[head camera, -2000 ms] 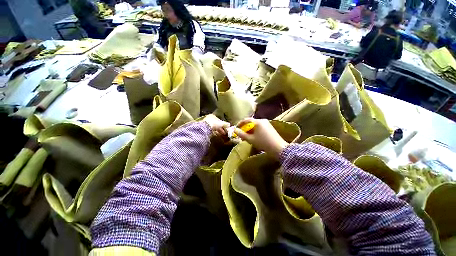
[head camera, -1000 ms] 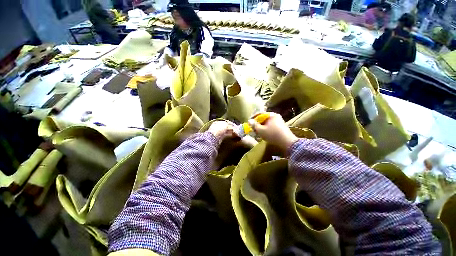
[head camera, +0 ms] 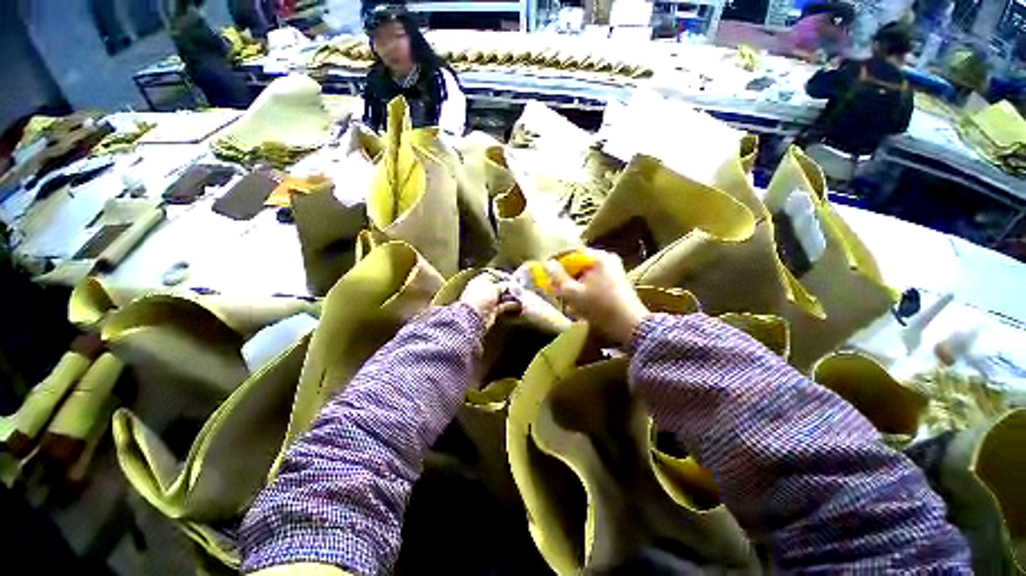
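Observation:
My right hand (head camera: 596, 295) is closed around a bright yellow-orange applicator (head camera: 563, 268) with a whitish tip pointing left. My left hand (head camera: 486, 299) pinches the top edge of a grey-beige bag body (head camera: 473, 349), with a small dark piece at the fingertips. The whitish tip is just right of my left fingertips; I cannot tell if it touches the edge. Another bag body (head camera: 548, 450), yellow inside, stands open below my right hand. My forearms hide part of the bodies.
More bag bodies (head camera: 416, 203) stand close around my hands on the white table (head camera: 253, 253). Rolled yellow panels (head camera: 56, 394) lie at the left. Dark brown pieces (head camera: 244, 194) lie at the back left. A person (head camera: 411, 79) is across the table; others are farther back.
The yellow-orange applicator is turned flatter and its tip sits slightly farther from my left fingertips than at first. Both hands remain near the same bag edge. The camera view has shifted slightly.

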